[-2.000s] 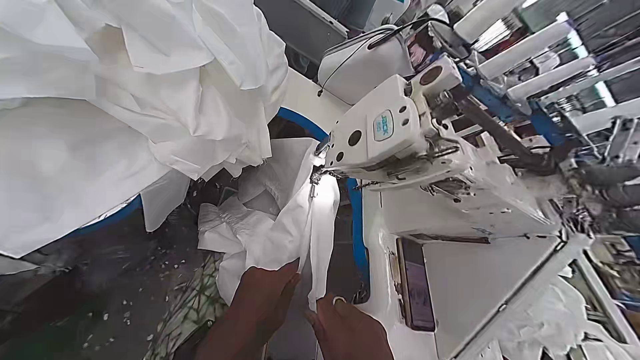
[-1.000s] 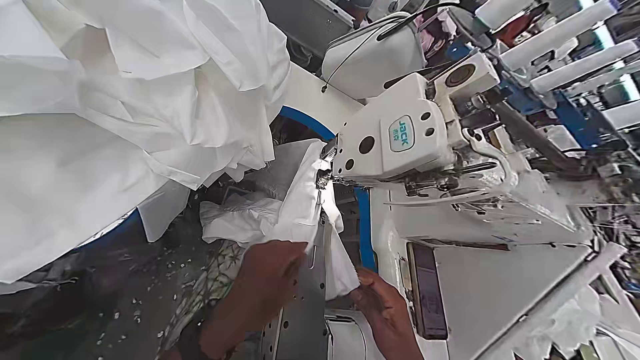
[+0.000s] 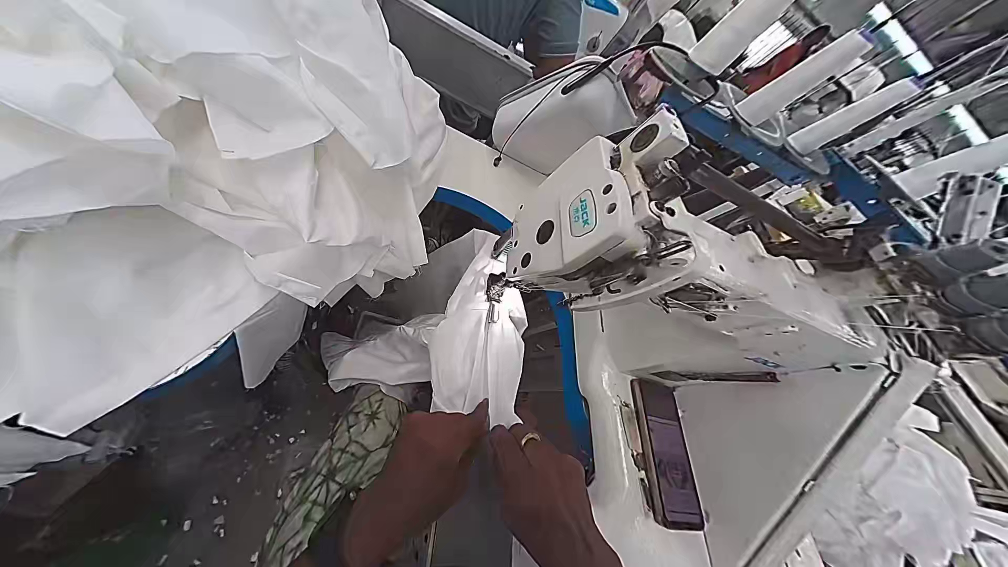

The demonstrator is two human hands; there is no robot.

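A white cloth piece (image 3: 472,346) runs from my hands up under the needle area of a Jack industrial sewing machine (image 3: 583,216), where a lamp lights it. My left hand (image 3: 433,453) pinches the cloth's lower edge on the left side. Close beside it, my right hand (image 3: 539,480), with a ring on one finger, grips the same edge on the right. A loose part of the cloth hangs to the left of the machine's arm. The fingertips are partly hidden by the hands themselves.
A big heap of white cloth (image 3: 220,157) fills the upper left. A phone (image 3: 669,457) lies on the machine's table at right. Thread cones (image 3: 803,79) stand at upper right, and more white cloth (image 3: 898,488) is at lower right. Part of another person (image 3: 551,35) shows behind the machine.
One second ago my hands were farther apart on the cloth; now they are close together. The cloth between them and the needle area lies more spread out than before.
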